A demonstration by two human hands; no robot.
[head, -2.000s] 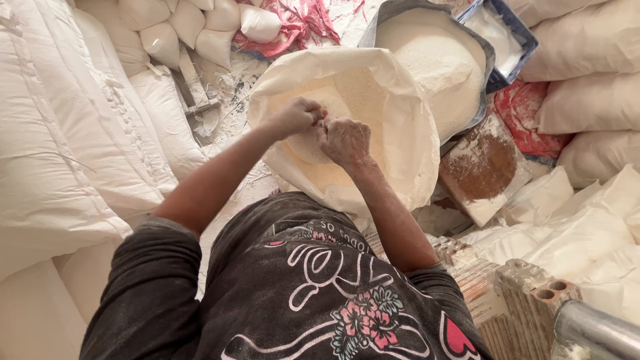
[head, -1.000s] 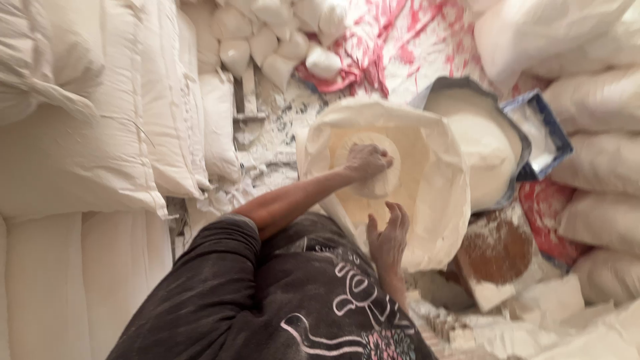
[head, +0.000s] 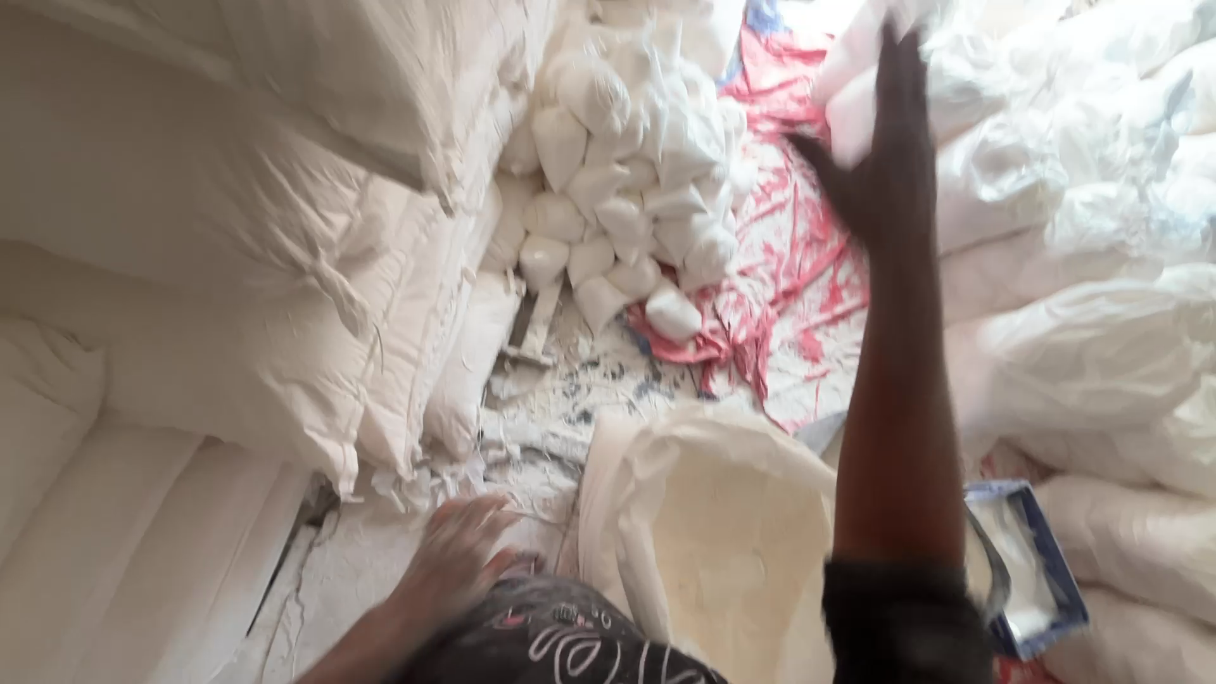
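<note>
My right hand (head: pixel 888 157) is raised with the arm stretched forward, thumb spread from the fingers, nothing visible in it; its fingertips are blurred. Low on the left, my left hand (head: pixel 465 546) hangs over the dusty floor beside an open white sack (head: pixel 617 475), fingers apart and empty. Pale powder (head: pixel 727 570) fills part of the sack, which stands against my front. Ahead lies a heap of small, filled white plastic bags (head: pixel 617 199), left of my right hand.
Large stuffed white sacks (head: pixel 190 313) are stacked on the left. More white sacks and bags (head: pixel 1073 370) lie on the right. A powder-dusted red sheet (head: pixel 793 256) covers floor between them. A blue-rimmed box (head: pixel 1069 579) holds white material, and a metal piece (head: pixel 537 328) lies near the heap.
My left hand has let go of the small white bag it held over the open sack and moved left. My right hand has swung up and forward. The view has shifted forward.
</note>
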